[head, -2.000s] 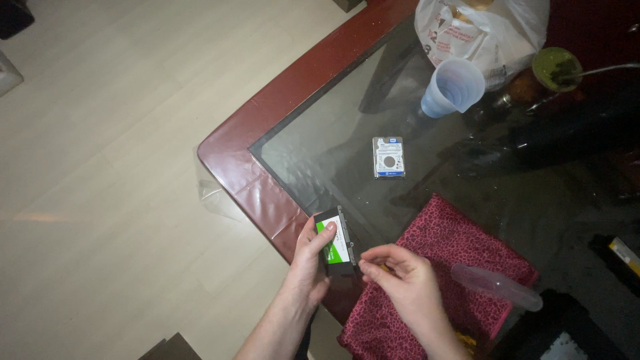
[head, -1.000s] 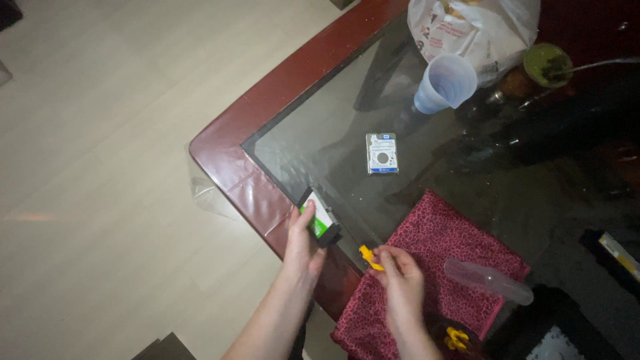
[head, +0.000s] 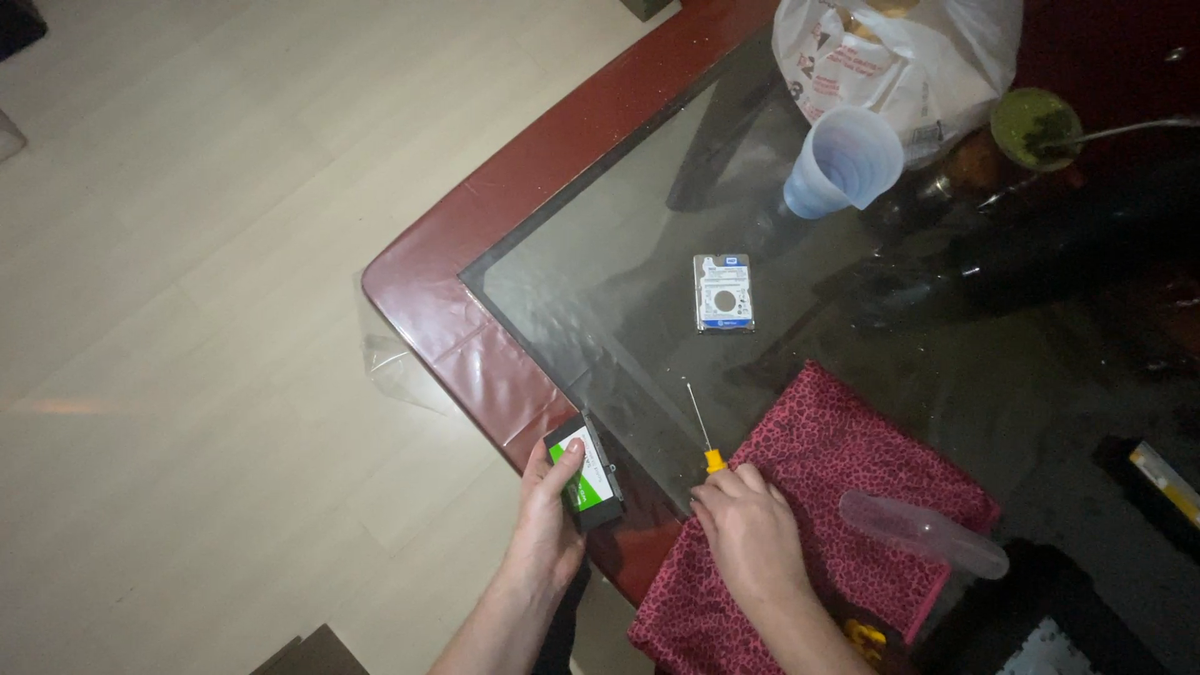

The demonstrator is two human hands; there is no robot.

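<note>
My left hand [head: 551,516] grips a black 2.5-inch drive [head: 585,473] with a green and white label, my thumb on the label, near the table's edge. In my right hand [head: 750,525] is a small screwdriver with a yellow handle [head: 715,460]; its thin metal shaft points up and away from me, apart from the drive. Under my right hand lies a pink leopard-print cloth [head: 881,450]. Beyond both hands, a silver 2.5-inch hard drive [head: 724,292] with a white and blue label lies flat on the dark tabletop.
A clear plastic piece [head: 923,532] rests on the cloth, with yellow items [head: 864,642] near its lower edge. Farther back stand a bluish plastic cup [head: 848,164], a white plastic bag [head: 900,70] and a green-filled vessel [head: 1031,127] with a metal stem. A yellow and white object [head: 1164,483] lies right.
A yellow item shows in my right hand one second ago; now the screwdriver's shaft is visible, pointing away from me. My left hand keeps hold of the labelled drive.
</note>
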